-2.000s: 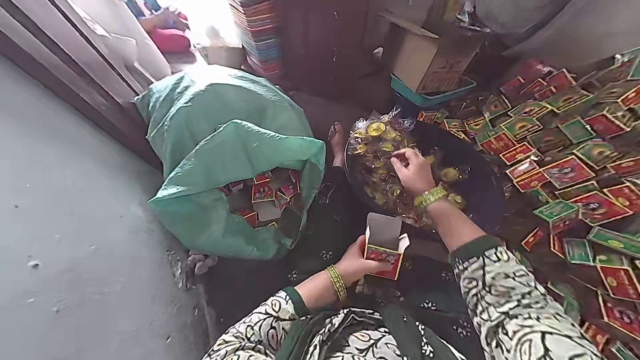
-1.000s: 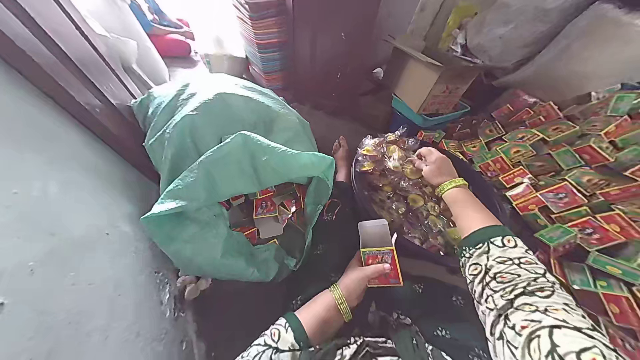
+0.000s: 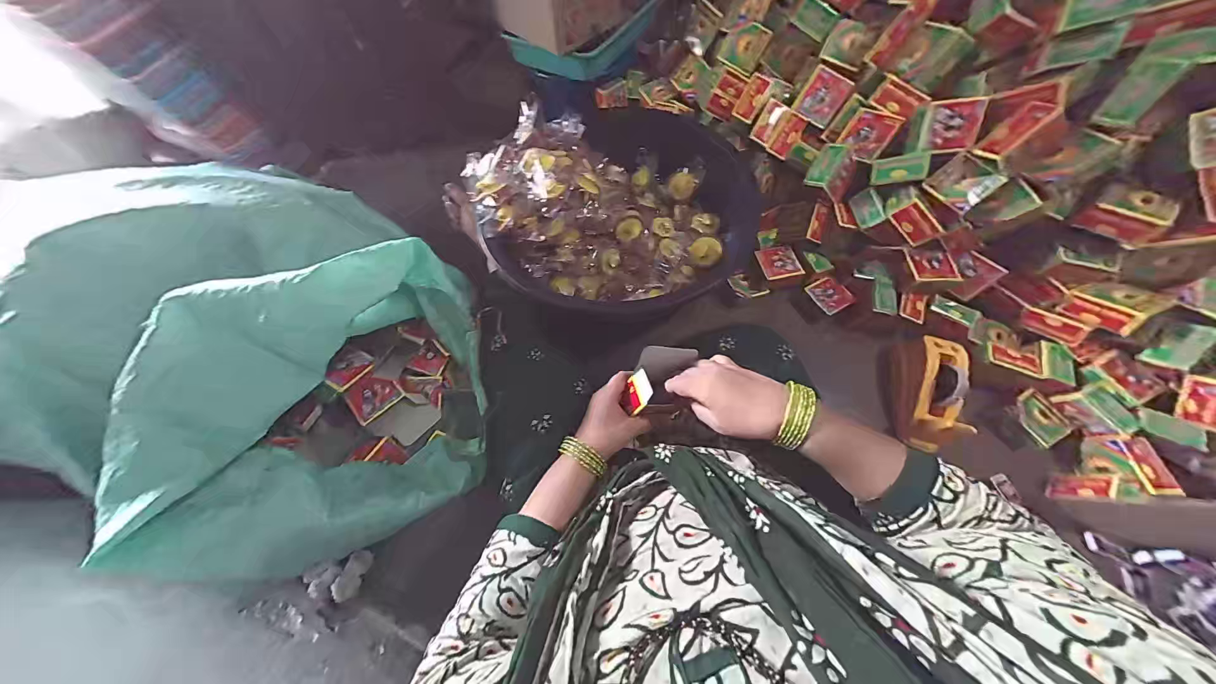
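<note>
My left hand (image 3: 610, 418) grips a small red and yellow cardboard box (image 3: 638, 391) close to my lap, its grey flap (image 3: 667, 359) raised. At the opening of this box are the fingers of my right hand (image 3: 730, 397); whether they hold anything is hidden. Beyond both hands stands a dark round basin (image 3: 736, 204) with many clear-wrapped items with yellow round parts (image 3: 608, 228). To the left, a green woven sack (image 3: 237, 313) lies with its mouth open, showing small red boxes (image 3: 372, 397) inside.
A large heap of red and green boxes (image 3: 950, 123) spreads across the right side. An orange-yellow plastic object (image 3: 940, 394) lies right of my right arm. Behind the basin, a cardboard box (image 3: 560, 21) sits in a teal tray (image 3: 581, 65). A striped stack (image 3: 157, 71) is at upper left.
My right hand has left the wrapped items in the basin and come back to the box in my left hand. The view has shifted downward and to the right.
</note>
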